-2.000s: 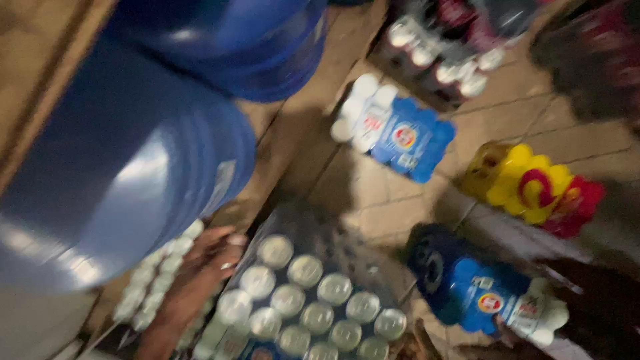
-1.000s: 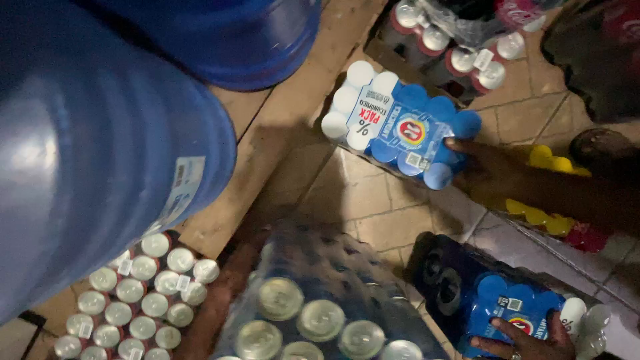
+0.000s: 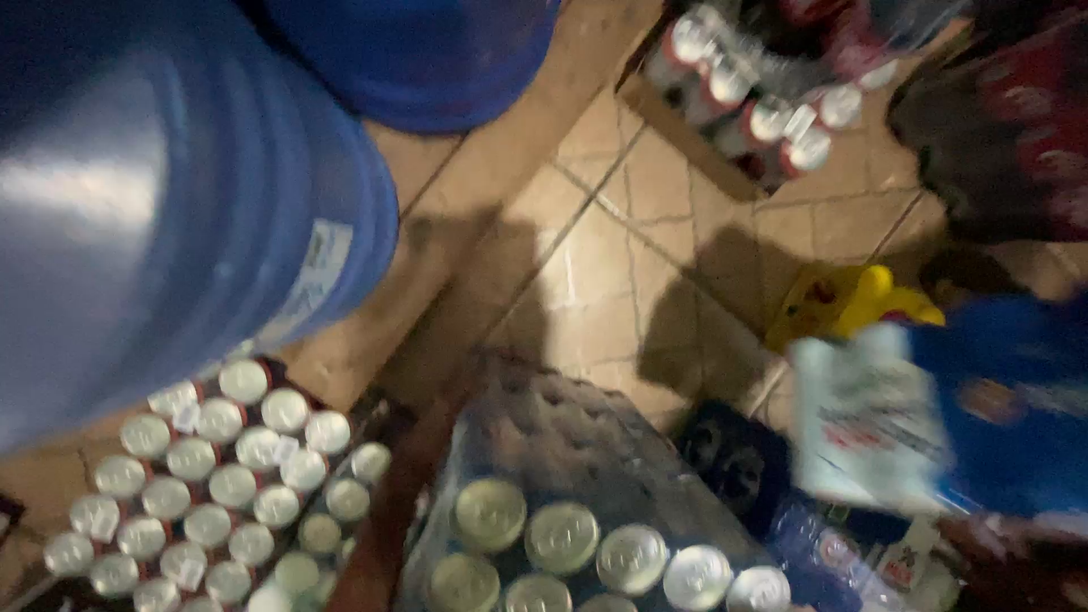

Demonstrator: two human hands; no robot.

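A shrink-wrapped pack of cans (image 3: 586,476) is large at the bottom centre, its round lids facing me. My left hand (image 3: 433,425), dark and blurred, lies along its left side and grips it. A bit of skin at the bottom edge may be my right hand (image 3: 799,607); its fingers cannot be made out. At the right, a blurred blue and white multipack of bottles (image 3: 884,416) is off the floor, with another person's hand (image 3: 1020,552) close below it. Beneath lies a similar blue multipack (image 3: 833,552), partly covered.
Large blue water jugs (image 3: 255,212) stand at the left. A tray of cans (image 3: 187,510) is at lower left, another tray (image 3: 748,110) at the top. Wrapped dark bottles (image 3: 1003,136) and a yellow pack (image 3: 824,297) are at the right, on the tiled floor (image 3: 595,255).
The blue and white multipack has left its place on the floor near the top tray and moved right. The other person's hand was on it one second ago. The yellow pack is now partly covered.
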